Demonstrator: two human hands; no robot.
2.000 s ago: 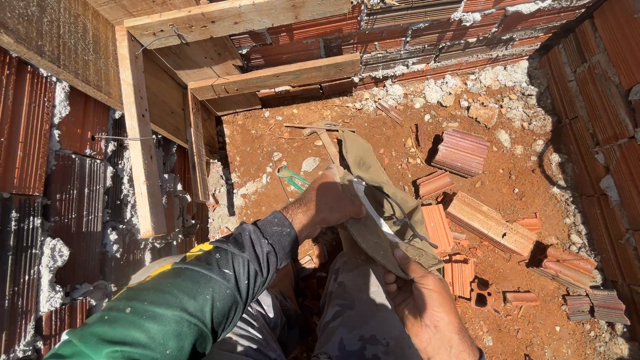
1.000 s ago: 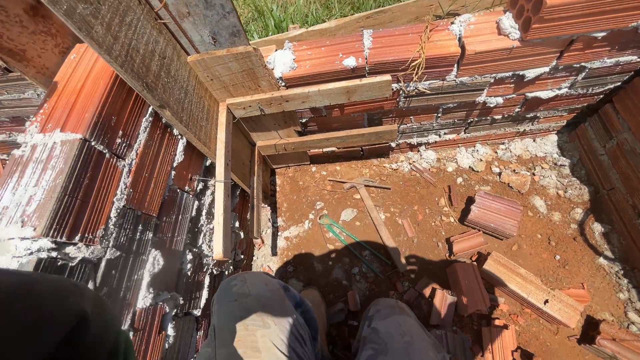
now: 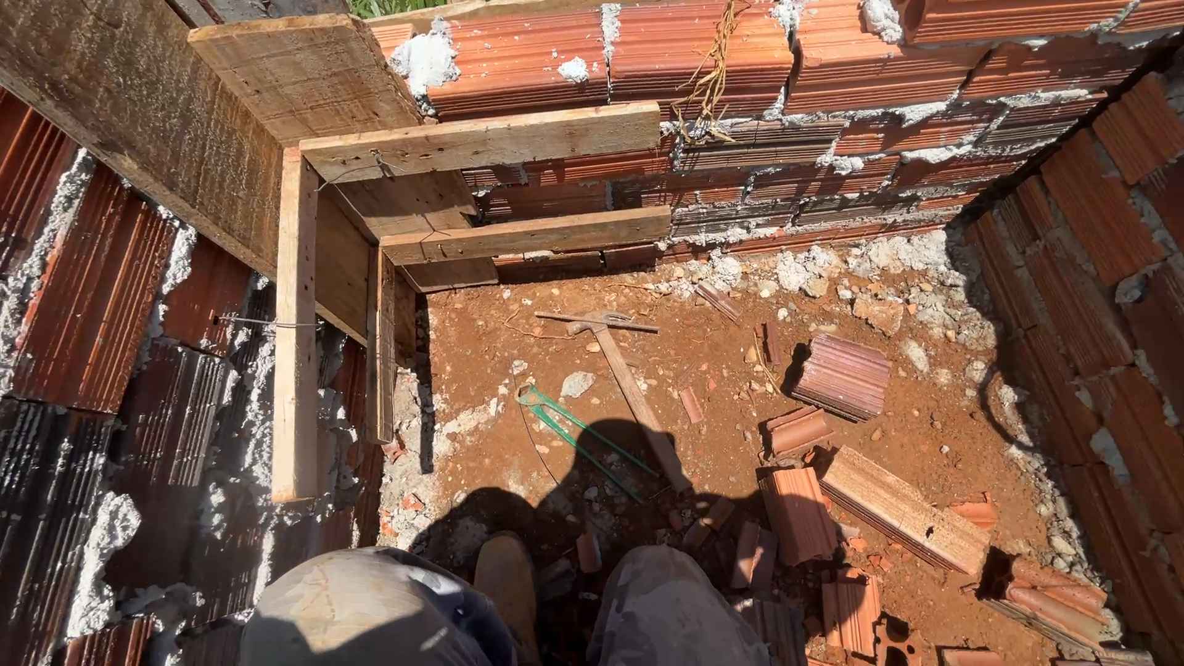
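Neither of my hands is in the head view. On the dirt floor in front of my knees lies a claw hammer with a wooden handle point(image 3: 634, 398), its head up against a thin dark bar point(image 3: 555, 318). Left of the handle rest green-handled end-cutting pincers point(image 3: 566, 424), partly in my shadow. A thin wire lies beside them. Wooden formwork boards point(image 3: 490, 136) stand at the wall corner, tied with wire; one upright board point(image 3: 296, 342) bears a wire tie to the left brick wall.
Brick walls of ridged hollow clay block rise at the left point(image 3: 92, 296), the back point(image 3: 703, 55) and the right point(image 3: 1101, 305). Broken blocks point(image 3: 844, 377) and a longer block piece point(image 3: 902, 509) litter the floor at right. My boot point(image 3: 506, 587) stands between my knees.
Two seconds ago both hands held an olive cloth item over the floor; now hands and cloth are out of view. Hammer and pincers lie uncovered. The view has shifted since one second ago.
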